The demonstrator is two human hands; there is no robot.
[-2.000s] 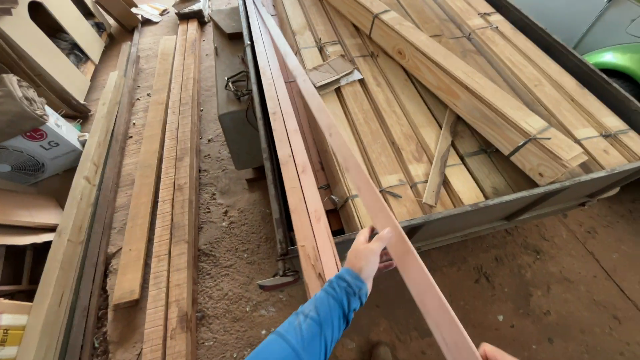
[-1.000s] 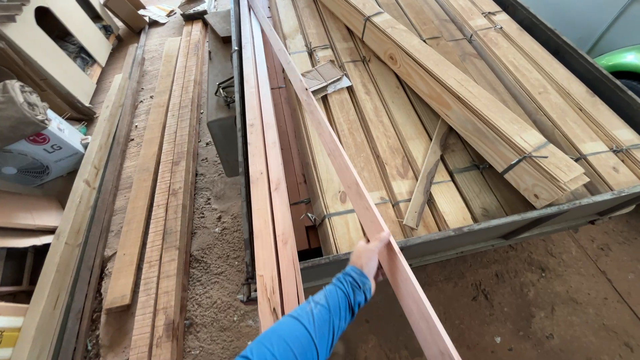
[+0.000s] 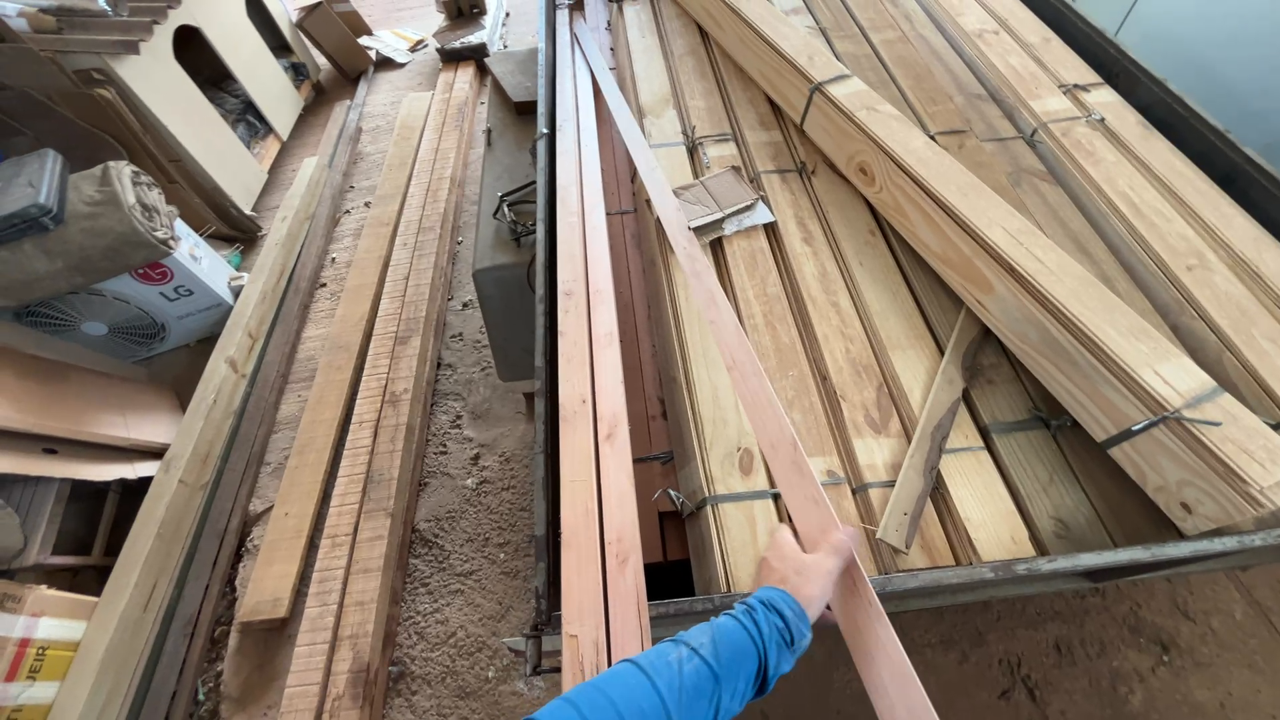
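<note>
My left hand (image 3: 808, 572), in a blue sleeve, grips the near part of a long, thin pinkish wooden board (image 3: 735, 330). The board slants from the top centre down to the bottom edge, across strapped bundles of pale planks (image 3: 760, 380). Left of it, two pinkish boards (image 3: 585, 400) lie lengthwise along the inner side of the metal trailer bed and stick out past its rear edge. My right hand is out of view, and so is the near end of the gripped board.
The trailer's metal rear rail (image 3: 1080, 572) crosses behind my forearm. A tied plank bundle (image 3: 960, 220) lies diagonally on the load, with a loose wood offcut (image 3: 935, 435) and torn cardboard (image 3: 722, 200). Rough beams (image 3: 400, 400) and a boxed appliance (image 3: 140, 300) are at left.
Two seconds ago part of my right hand showed at the near end of the board; it has left the view. The held board's near part has shifted left relative to the trailer's rear rail.
</note>
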